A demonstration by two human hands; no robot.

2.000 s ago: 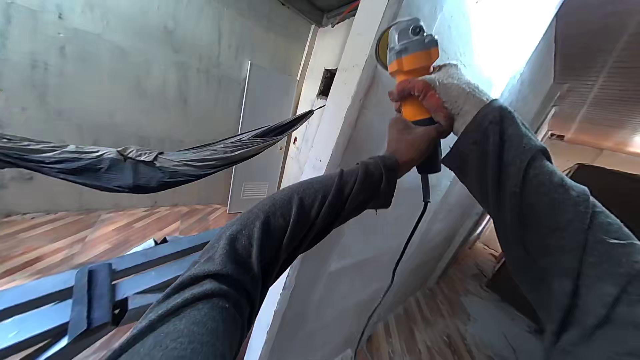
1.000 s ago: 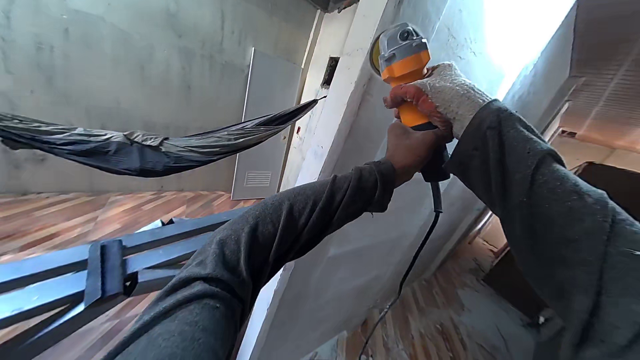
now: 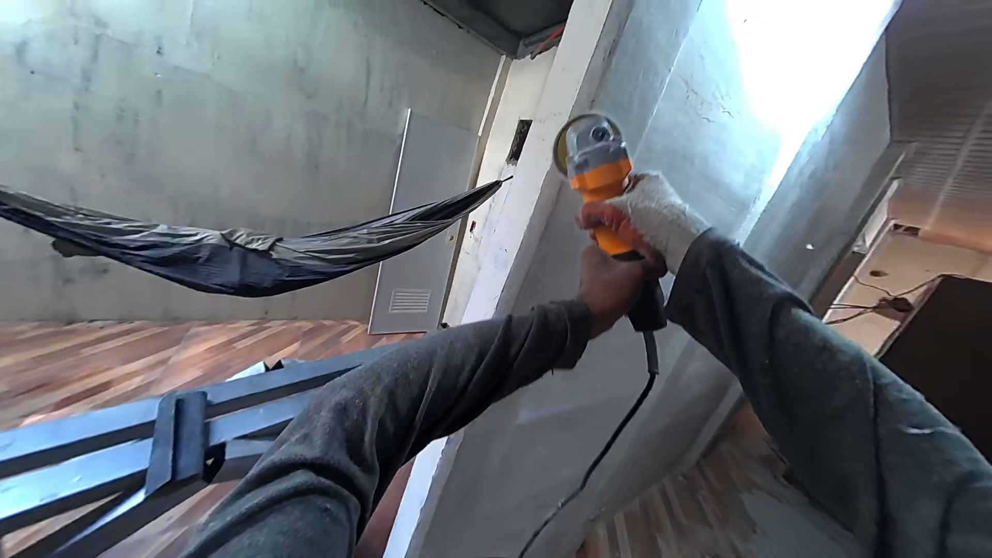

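An orange and grey angle grinder (image 3: 603, 182) is held up in both hands, its yellowish disc (image 3: 577, 147) by the edge of a grey plastered wall (image 3: 558, 387). My right hand (image 3: 651, 217), in a whitish work glove with red on the fingers, wraps the orange body. Just below, my left hand (image 3: 612, 287), which looks bare, grips the dark rear handle. Whether the disc touches the wall cannot be told. A black power cord (image 3: 620, 438) hangs from the handle's end.
A dark fabric hammock (image 3: 248, 263) hangs at left, tied near the wall edge. Blue-grey metal bars (image 3: 85, 430) lie lower left. A grey louvered door panel (image 3: 422, 225) leans at the back. A dark box-like object (image 3: 945, 349) stands at right.
The grinder and both hands have moved lower along the wall edge since the earlier frames. The grip on the tool looks the same.
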